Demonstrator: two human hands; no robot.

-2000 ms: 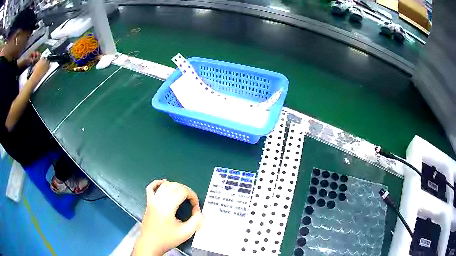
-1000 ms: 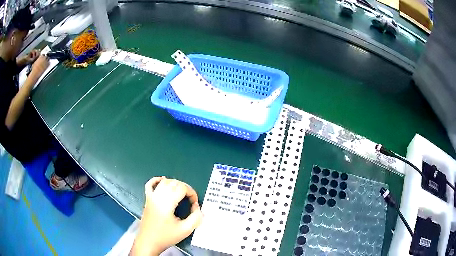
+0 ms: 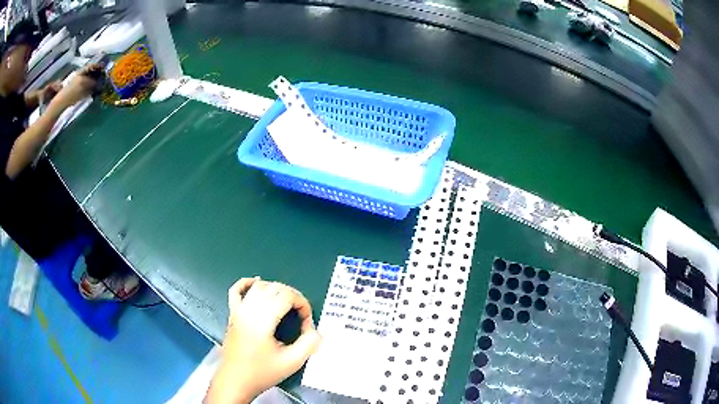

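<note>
My left hand [image 3: 268,339] is at the bottom centre, fingers and thumb curled in a ring around a black object [image 3: 290,326]. Only a dark part of it shows between the fingers; the rest is hidden. My right hand is not in view. Right of my left hand lies a white label sheet [image 3: 347,359] with small dark blue-black rectangles. Beside it are long white dotted strips [image 3: 426,316]. Further right, a shiny clear backing sheet [image 3: 564,339] holds round black pads [image 3: 511,297] at its upper left and down its left edge.
A blue perforated basket [image 3: 339,197] holding white liner scraps [image 3: 347,162] stands behind the sheets. A white foam tray [image 3: 654,237] at the right edge holds black corded devices [image 3: 672,371]. A person [image 3: 39,130] sits at the far left near an orange bundle [image 3: 132,69].
The view has shifted slightly. My left hand keeps its hold and has barely moved. The person at the left has moved their head and hands.
</note>
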